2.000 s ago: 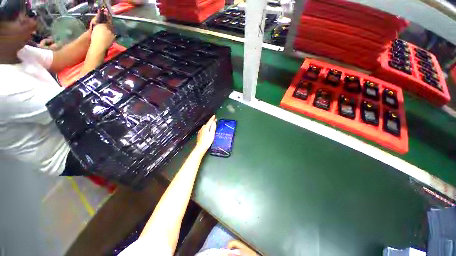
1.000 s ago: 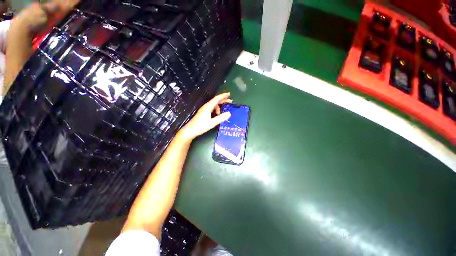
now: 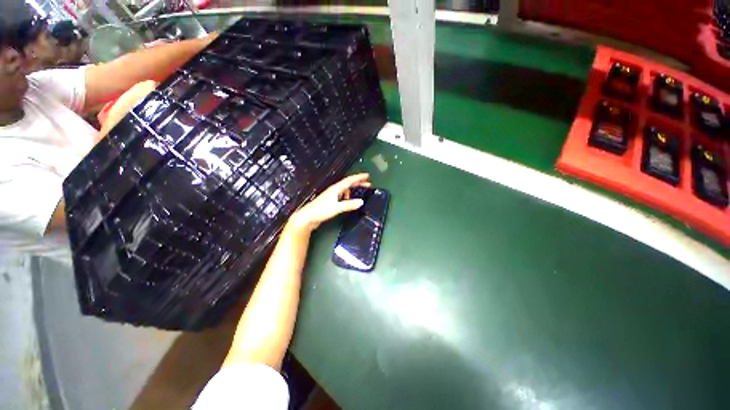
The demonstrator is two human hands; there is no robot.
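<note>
A smartphone (image 3: 364, 232) lies flat on the dark green worktop (image 3: 480, 296), beside the black crate. Its screen is dark now, with a pale glare at the lower end. My left hand (image 3: 332, 202) rests at the phone's upper left corner, with the thumb at the screen's upper edge and the fingers curved beyond the top edge. The fingers are apart and do not close round the phone. My right hand is not in view.
A large glossy black crate (image 3: 216, 160) fills the left. A white post (image 3: 414, 72) rises behind the worktop's pale edge strip. A red tray (image 3: 580, 148) of closed flip phones (image 3: 661, 155) lies at right. A person in a white shirt (image 3: 40, 176) is behind the crate.
The phone's screen has gone from lit blue to dark. My left hand stays at its upper left corner. The view has shifted, and more of the person at left shows.
</note>
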